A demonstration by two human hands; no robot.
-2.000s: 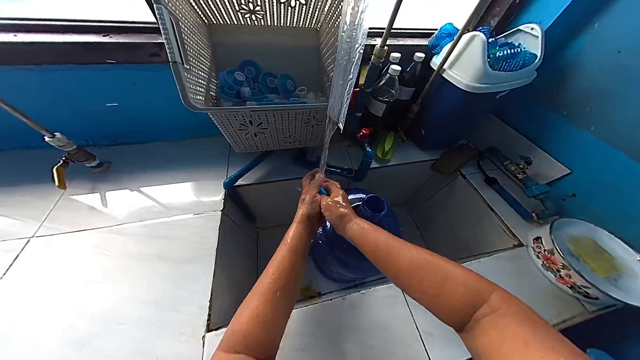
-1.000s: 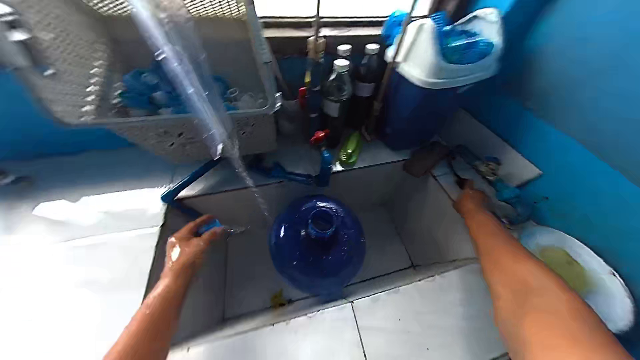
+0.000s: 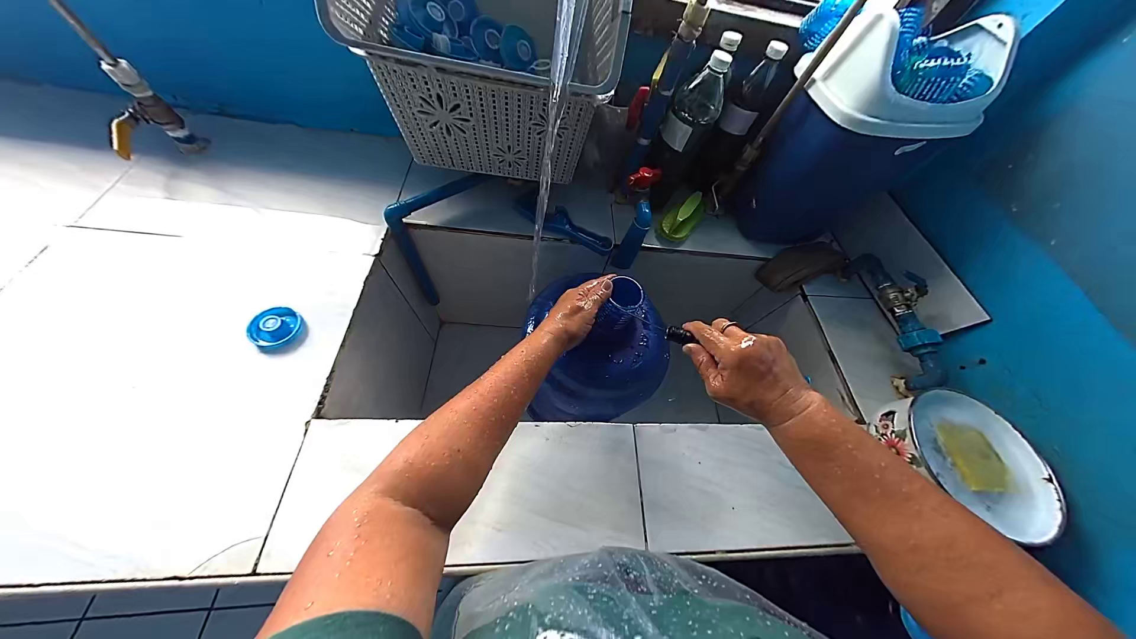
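A large blue plastic water jug (image 3: 595, 382) stands upright in the tiled sink (image 3: 479, 355), its open mouth facing up. My left hand (image 3: 581, 309) grips the jug's neck. In my right hand (image 3: 745, 366), just right of the neck, is a black hose nozzle (image 3: 681, 335), and a thin jet of water runs from it toward the mouth. Behind my left hand a stream of water (image 3: 552, 133) falls from above to the jug's left side. A blue jug cap (image 3: 275, 328) lies on the white tiled counter (image 3: 160, 426), left of the sink.
Behind the sink stand a grey plastic basket (image 3: 479, 115) with blue caps, several dark bottles (image 3: 701, 98), a red-handled valve (image 3: 643, 177), a green brush (image 3: 682, 216) and a blue bin (image 3: 799, 169). At right are a pipe valve (image 3: 901, 297) and an enamel basin (image 3: 1021, 479) with a yellow sponge (image 3: 974, 457).
The blue cap, in my left hand one second ago, now lies on the counter. My left hand has moved to the jug's neck. My right hand has come from the sink's right edge with the black nozzle.
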